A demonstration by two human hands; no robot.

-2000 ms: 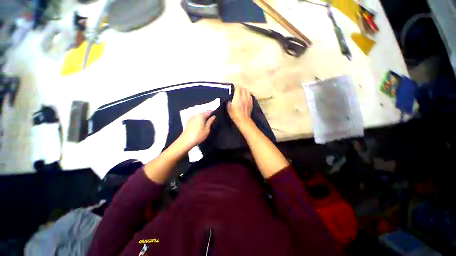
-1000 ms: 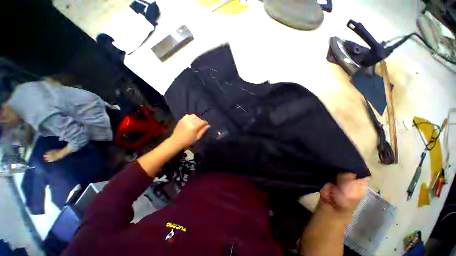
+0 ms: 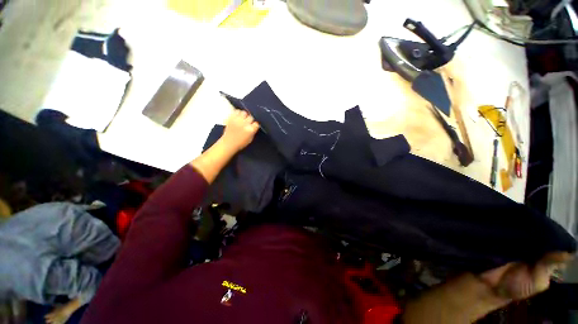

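The jacket front panel lies dark side up across the table's front edge, with white basting stitches at its left part. My left hand is at the panel's upper left edge, fingers closed on the cloth. My right hand is at the lower right, slightly blurred, holding the panel's far right end. The cloth between my hands hangs over the table's front edge. The panel's underside is hidden.
The steam iron lies at the upper right, near shears and a wooden ruler. A grey metallic block is at the left. White and dark cloth lies further left. A person's grey clothing shows at the lower left.
The panel was turned from its white-patched side to its dark side, then drawn out further right. My right hand moved right and down with its end; my left stays on the left part.
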